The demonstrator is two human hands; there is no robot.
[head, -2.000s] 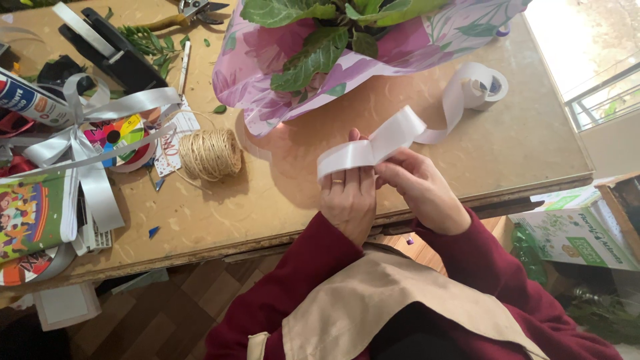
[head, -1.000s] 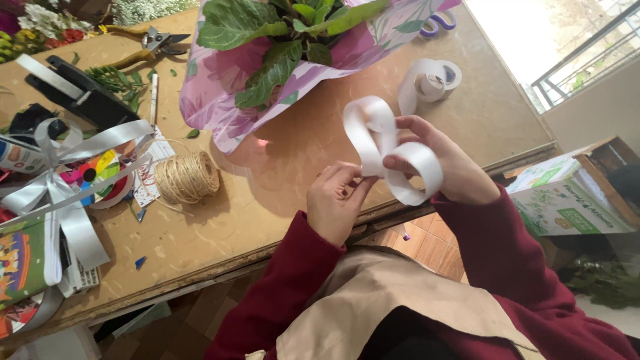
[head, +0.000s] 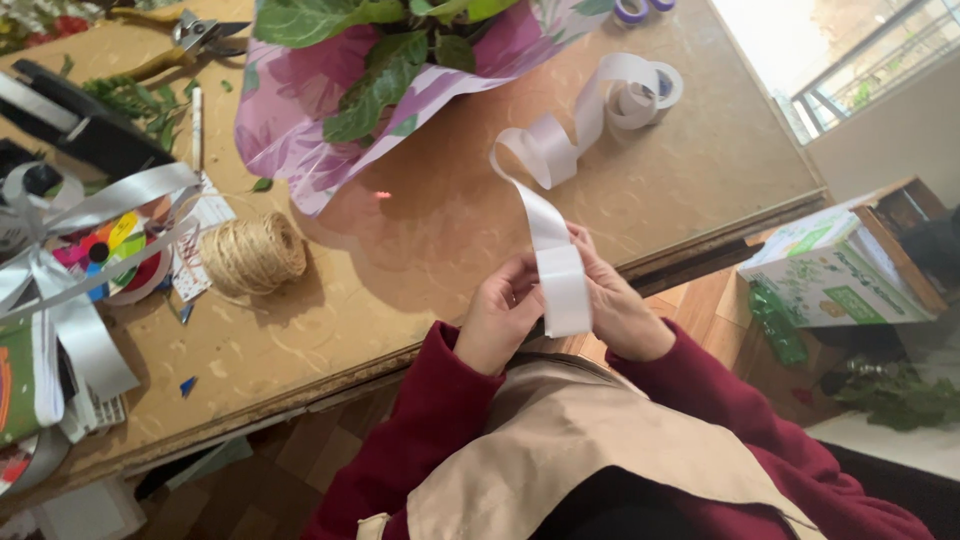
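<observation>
A wide white satin ribbon (head: 564, 291) hangs folded in flat layers between my hands, near the table's front edge. My left hand (head: 501, 311) pinches its left side with the thumb, fingers curled. My right hand (head: 619, 304) grips it from the right, most fingers hidden behind the folds. From the held part the ribbon runs up in loose twists across the table to its roll (head: 643, 94). Behind my hands stands a leafy plant (head: 390, 79) wrapped in pink and purple patterned paper (head: 330, 142).
On the wooden table (head: 405, 300) at left lie a jute twine spool (head: 255, 253), a silver ribbon bow (head: 52, 240), a black tape dispenser (head: 90, 124) and yellow-handled pruning shears (head: 187, 41). Purple-handled scissors (head: 631, 10) lie at the back. A printed box (head: 840, 262) stands below at right.
The ribbon was in open loops between my hands a second ago; now it is a flat folded band. My hands have drawn together around it. More ribbon lies loose beside the roll.
</observation>
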